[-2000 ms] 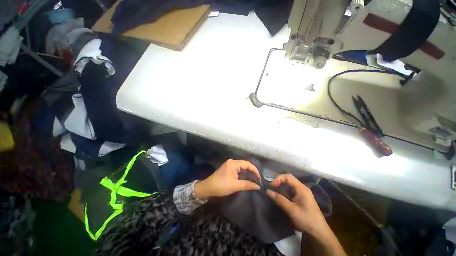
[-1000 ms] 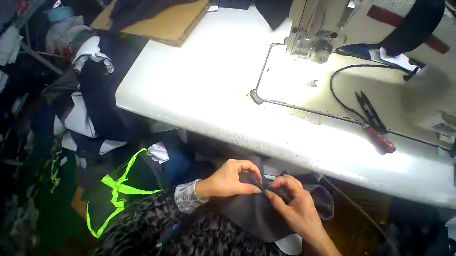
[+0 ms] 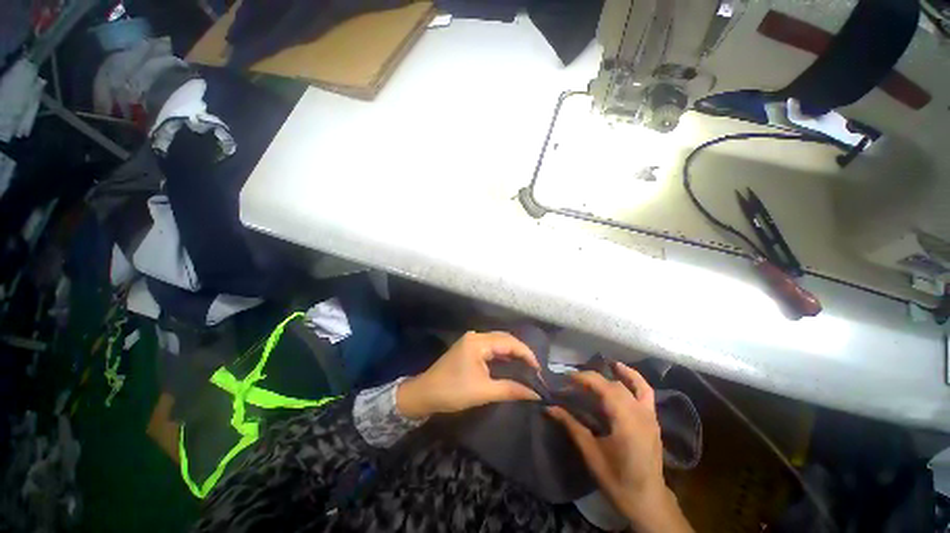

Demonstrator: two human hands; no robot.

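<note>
A dark grey garment piece (image 3: pixel 521 446) lies bunched over my lap, below the table's front edge. My left hand (image 3: pixel 469 377) pinches its upper edge between thumb and fingers. My right hand (image 3: pixel 617 429) grips the same edge just to the right, with the fingers curled over the cloth. The fingertips of both hands are close together at a fold. A bit of white cloth shows under the piece near my right wrist. The fine detail at the fold is too small to tell.
The sewing machine's needle area (image 3: pixel 651 99) is lit at upper right. Black thread snips (image 3: pixel 768 231) and a dark-red handle (image 3: pixel 789 288) lie on the white table (image 3: pixel 417 198). A black cord loops beside them. Brown board (image 3: pixel 344 47) at back left; neon green strip (image 3: pixel 245 401) at lower left.
My right hand has shifted slightly, its fingers now lifted and curled further over the cloth. My left hand has barely moved and keeps its pinch.
</note>
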